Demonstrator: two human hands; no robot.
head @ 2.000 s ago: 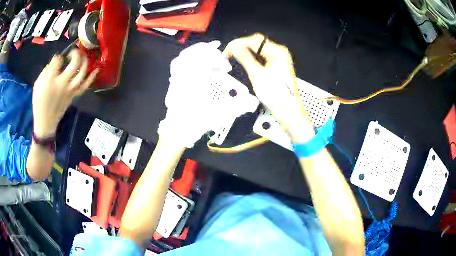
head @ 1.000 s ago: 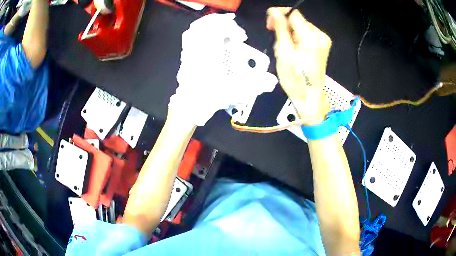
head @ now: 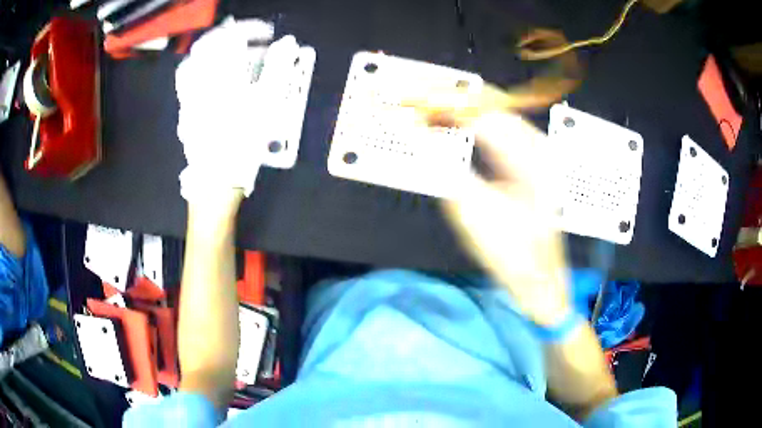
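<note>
My left hand [head: 219,113], in a white glove, is shut on a white set-top box [head: 290,109] at the left of the table. Its dark feet and vent holes face up. A second white box [head: 405,117] lies in the middle. My bare right hand [head: 510,188], with a blue wrist strap [head: 556,328], is motion-blurred between the middle box and a third box [head: 597,175]. Orange-yellow wires [head: 610,35] run from the top right to a blurred loop at its fingers, which appear closed on them. The wires' plug ends cannot be made out.
A fourth box [head: 700,196] lies far right near red foam [head: 720,100]. A red tape dispenser [head: 63,100] stands left. Boxes with red dividers [head: 138,334] sit below the table's left edge. Another person's blue sleeve [head: 21,284] is at the left. A blue bag [head: 620,313] is below right.
The view has shifted. My left hand and its box are farther from the middle box. The wires no longer run between these two boxes. My right hand has moved down and right.
</note>
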